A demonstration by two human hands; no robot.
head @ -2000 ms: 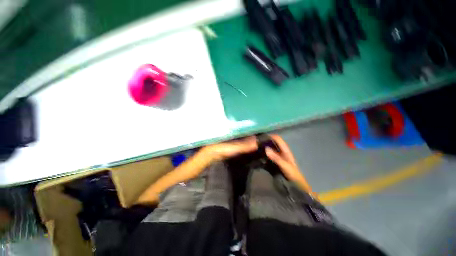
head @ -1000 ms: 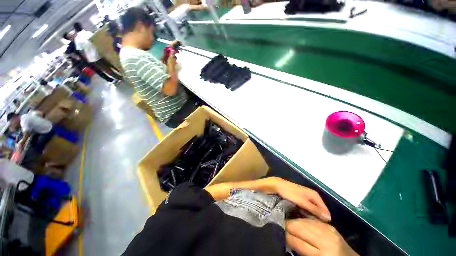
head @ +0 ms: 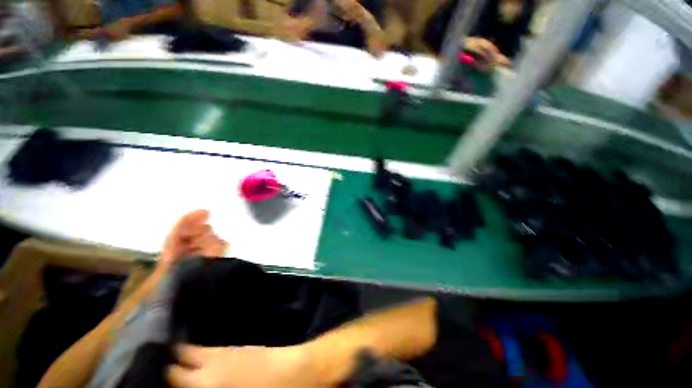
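The pink inner duct (head: 259, 186) lies on the white work mat (head: 174, 198), with small dark wired parts (head: 292, 193) at its right side. My left hand (head: 193, 236) is raised over the mat's front edge, left of and nearer than the duct, not touching it. Its fingers look curled and blurred; I see no part in it. My right hand (head: 199, 365) is low at the bottom, across my body beside the dark and grey cloth at my left arm. Its fingers are partly hidden, so its grip cannot be told.
Black handle parts (head: 436, 214) lie on green bench, with a large black heap (head: 592, 216) farther right. More black parts (head: 57, 159) lie at left. An open carton (head: 21, 274) is at lower left. A post (head: 516, 83) stands behind; people's hands work across the bench.
The view has swung to the right and up along the bench. My hands, together at my lap before, are apart; my left hand has risen to the mat edge. The pink duct still lies on the mat.
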